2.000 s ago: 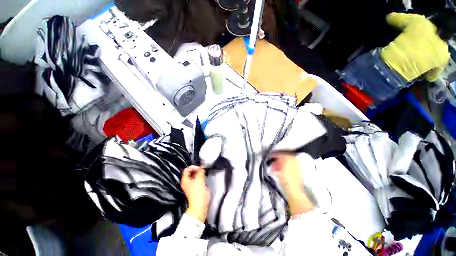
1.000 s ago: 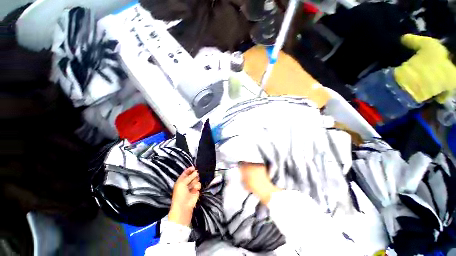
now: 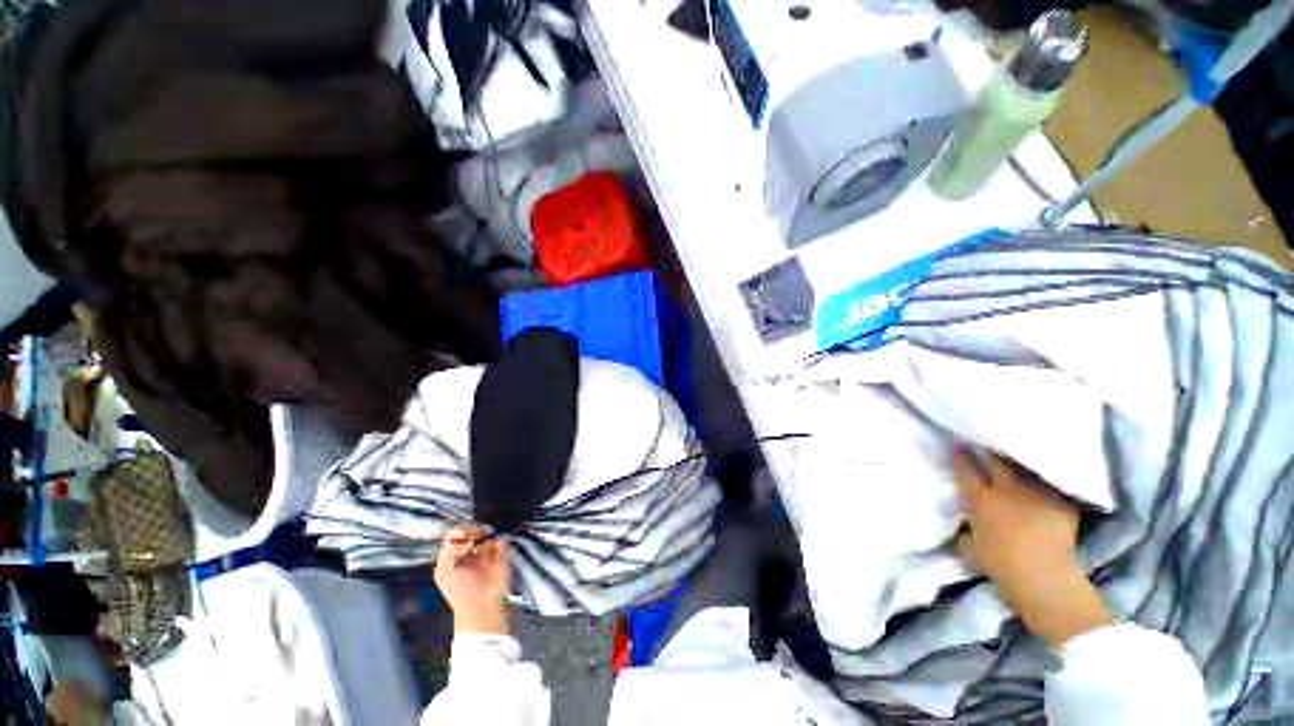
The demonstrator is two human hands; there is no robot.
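Observation:
My left hand [image 3: 473,579] is closed on the gathered middle of a bundle of white/grey panels with black edges [image 3: 625,496], fanned out on both sides. A black cut panel [image 3: 525,426] stands up from the gathered point. A thin dark strand runs from there to the right. My right hand [image 3: 1029,546] lies on a large pile of white/grey panels [image 3: 1192,383] on the table; its fingertips are partly under a white layer, so its grip cannot be told. The pile covers part of the Jack machine's head [image 3: 866,305].
A blue crate [image 3: 596,324] and a red plastic basket [image 3: 586,227] are behind the bundle. A brown fabric pile [image 3: 241,199] fills the upper left. A pale green bottle [image 3: 1001,121] stands behind the machine. A white trough [image 3: 291,468] is at left.
The view has swung left and nearer. The left-hand bundle now hangs beside the table edge, apart from the big pile. My right hand has moved away from my left, onto the pile.

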